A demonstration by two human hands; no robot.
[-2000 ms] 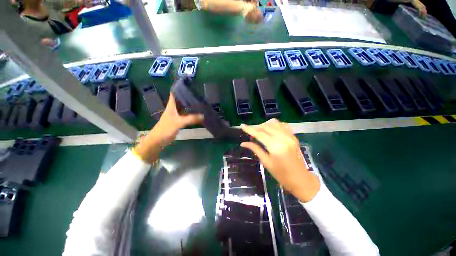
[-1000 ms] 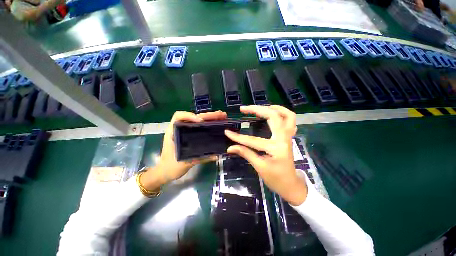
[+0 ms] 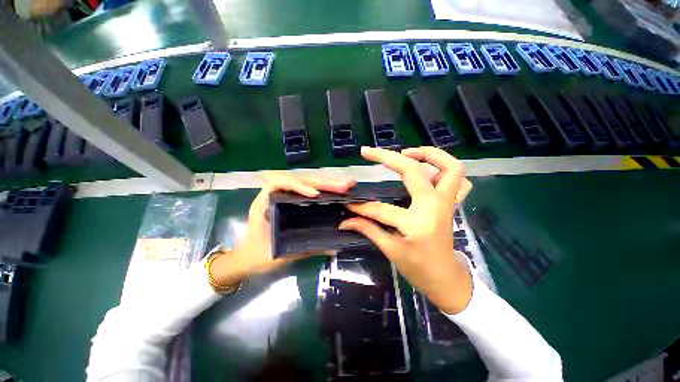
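My left hand (image 3: 257, 231) holds a dark housing (image 3: 309, 225) by its left part, with its hollow side towards me. The housing lies sideways above the bench edge. My right hand (image 3: 417, 224) is at its right end, with thumb and index finger inside the hollow, close together. Whether a small black piece is between these fingertips is too dark to tell. The sheet of adhesive pieces (image 3: 365, 317), glossy black with pale lines, lies on the bench below the housing. Bagged sheets (image 3: 440, 317) lie to its right, partly hidden by my right arm.
Dark housings (image 3: 341, 119) and blue frames (image 3: 464, 58) stand in rows on the green belt behind the pale rail (image 3: 537, 166). A grey post (image 3: 97, 112) crosses the left. Joined dark housings (image 3: 30, 220) lie far left, a clear bag (image 3: 175, 224) left, a carrier sheet (image 3: 514, 246) right.
The housing came down from a slanted pose over the rail to lie sideways before me. Its hollow side now tilts more open to view. My right fingers moved into the hollow.
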